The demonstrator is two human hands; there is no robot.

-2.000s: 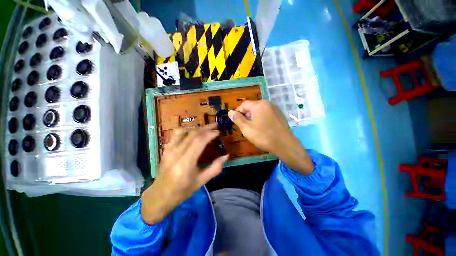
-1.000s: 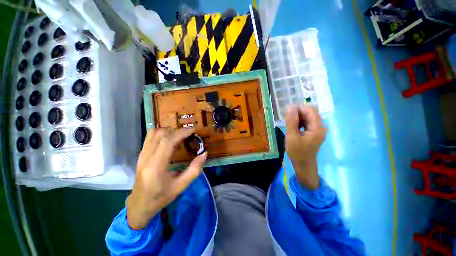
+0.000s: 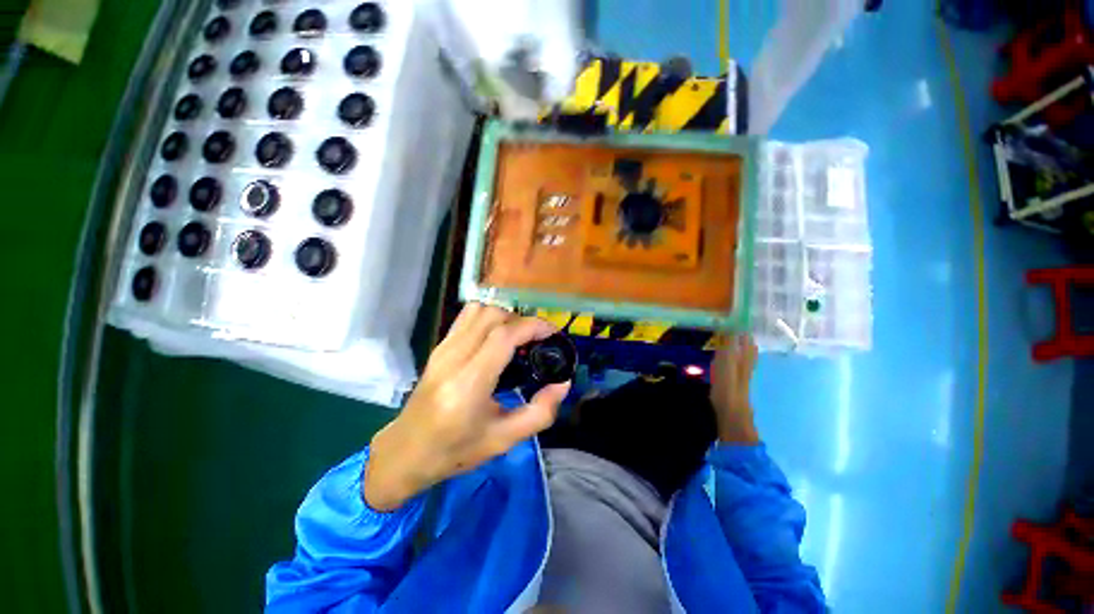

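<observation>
My left hand (image 3: 462, 390) holds a round black part (image 3: 548, 359) between thumb and fingers, just in front of the fixture plate. My right hand (image 3: 734, 386) is at the machine's front edge, near a small red-lit button (image 3: 695, 371); its fingertips are partly hidden and their pose is unclear. The orange-brown fixture plate (image 3: 516, 258) in its green frame lies beyond my hands. On its right half a raised block holds a black nest (image 3: 641, 214) with spiky edges. Short silvery pieces (image 3: 553, 221) lie on its left half.
The left parts tray (image 3: 360, 306), a white translucent stack, holds rows of black discs. The clear compartment tray (image 3: 840, 282) is to the right of the plate. Striped machine cover (image 3: 674, 103) shows behind the plate. Blurred white machine parts (image 3: 522, 48) hang above. Red stools (image 3: 1062, 314) stand far right.
The plate has slid away from me, showing striped cover and the dark front edge. My right hand has moved from beside the right tray to that edge. My left hand has drawn off the plate, holding the part.
</observation>
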